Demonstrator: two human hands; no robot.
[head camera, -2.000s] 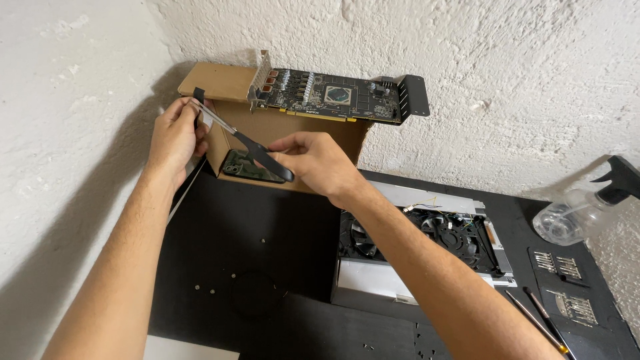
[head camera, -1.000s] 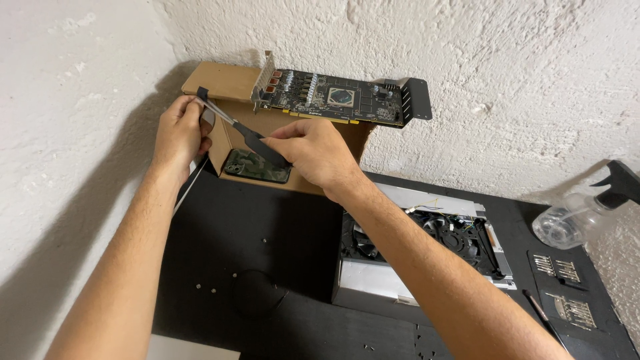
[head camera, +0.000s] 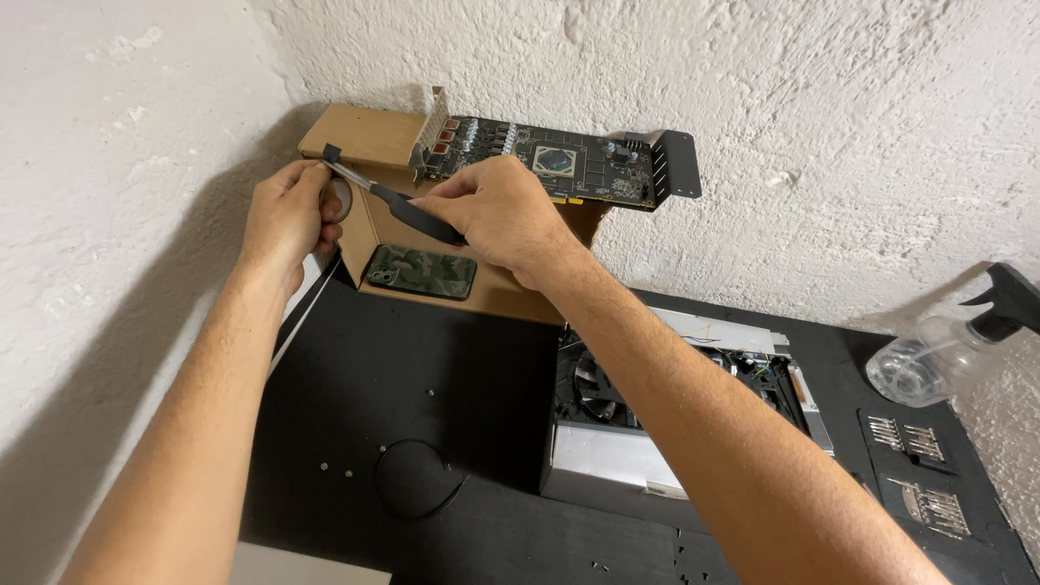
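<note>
My left hand (head camera: 296, 211) pinches a small black piece (head camera: 331, 153), perhaps tape, near the left end of the cardboard box, with a roll-like ring (head camera: 342, 201) partly hidden in its fingers. My right hand (head camera: 496, 215) grips the dark handle of a slim metal-tipped tool (head camera: 418, 218), whose tip meets the black piece; the tool's exact kind cannot be told. Behind my hands, a bare graphics card circuit board (head camera: 605, 166) with a metal bracket lies across the top of the cardboard box (head camera: 366, 134). A camouflage-patterned phone (head camera: 422, 272) lies inside the box, below my hands.
A fan shroud (head camera: 597, 382) rests on a white box (head camera: 609, 455) beneath my right forearm. A clear spray bottle (head camera: 918, 366) and sets of driver bits (head camera: 922, 443) are at the right. Small screws (head camera: 348, 473) and a thin black cable loop (head camera: 398, 513) lie on the black table.
Both hands stay at the left end of the box, still on the tool and the black piece. The right hand has shifted slightly, and the phone shows more fully than two seconds ago.
</note>
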